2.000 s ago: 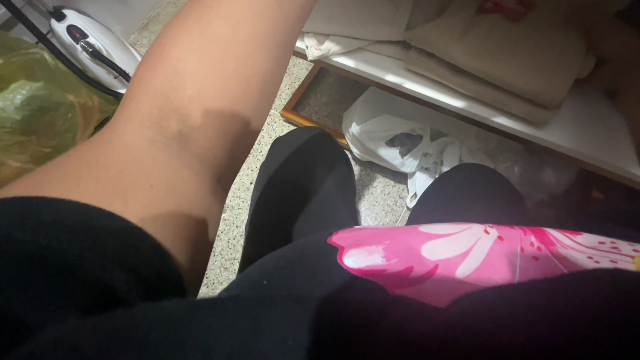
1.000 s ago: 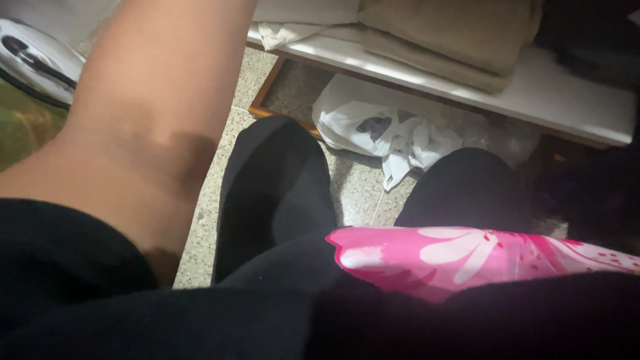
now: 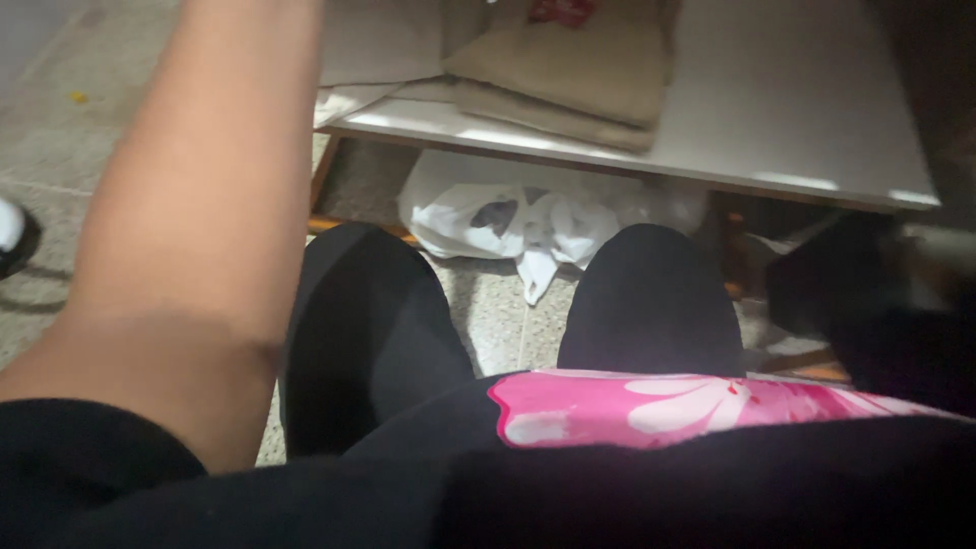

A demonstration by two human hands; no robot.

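My left forearm crosses the left side of the view and runs out past the top edge, so my left hand is out of sight. My right hand is not in view either. Folded beige cloth (image 3: pixel 564 84) with a red mark lies on a white tabletop (image 3: pixel 770 99), close to its near edge. Paler folded cloth (image 3: pixel 381 46) lies to its left, with one corner at the table's edge. Across my lap, over black clothing, is a pink item with a floral pattern (image 3: pixel 595 408); its material cannot be told.
Below the tabletop a knotted white plastic bag (image 3: pixel 488 221) rests near a wooden frame (image 3: pixel 324 171). My two knees in black (image 3: pixel 366 328) are close to the table. At the far left edge is part of a white and black object (image 3: pixel 9 229). Dark shapes at the right are blurred.
The view has shifted, showing more of the white tabletop. The green-yellow bag seen at the left two seconds ago is out of view. My left forearm now stands more upright in the picture.
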